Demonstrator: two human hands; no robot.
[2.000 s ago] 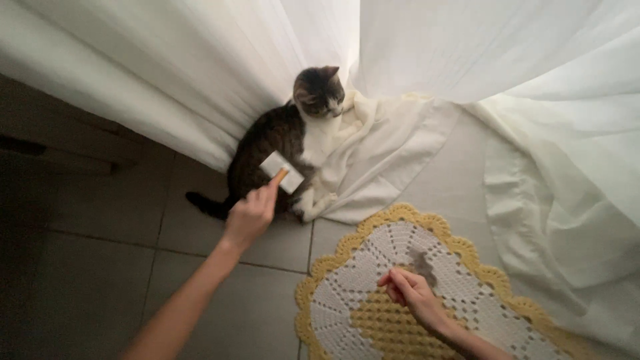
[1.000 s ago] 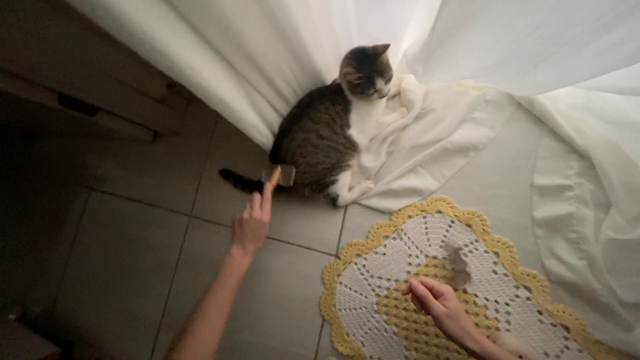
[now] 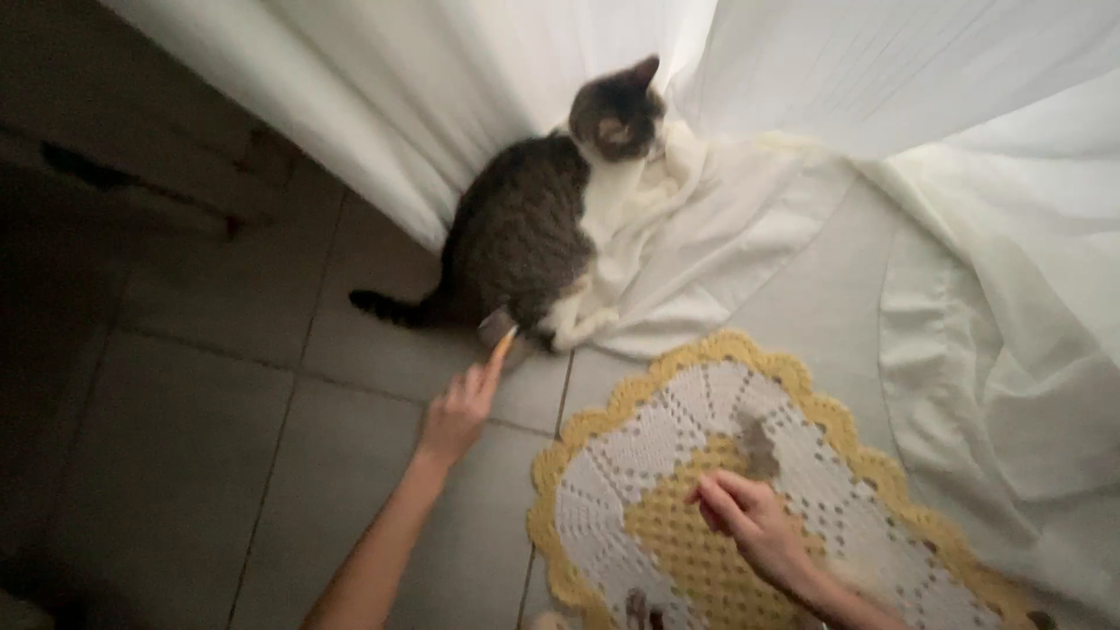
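A tabby and white cat lies on the floor against the white curtain, its head turned away to the right. My left hand grips the orange handle of a pet grooming brush, whose head is at the cat's hindquarters, near the base of the tail. Over the crocheted rug, yellow and white, my right hand is held with its fingers curled together; whether something small is between them cannot be told. A clump of grey fur lies on the rug just beyond that hand.
White curtain fabric hangs behind the cat and spreads over the floor on the right. Grey floor tiles extend at the left, with dark wooden furniture at the upper left. A blurred dark item is at the rug's bottom edge.
The brush in my left hand has moved from the cat's flank down to its rear. My right hand remains over the rug. The cat's head has turned further away.
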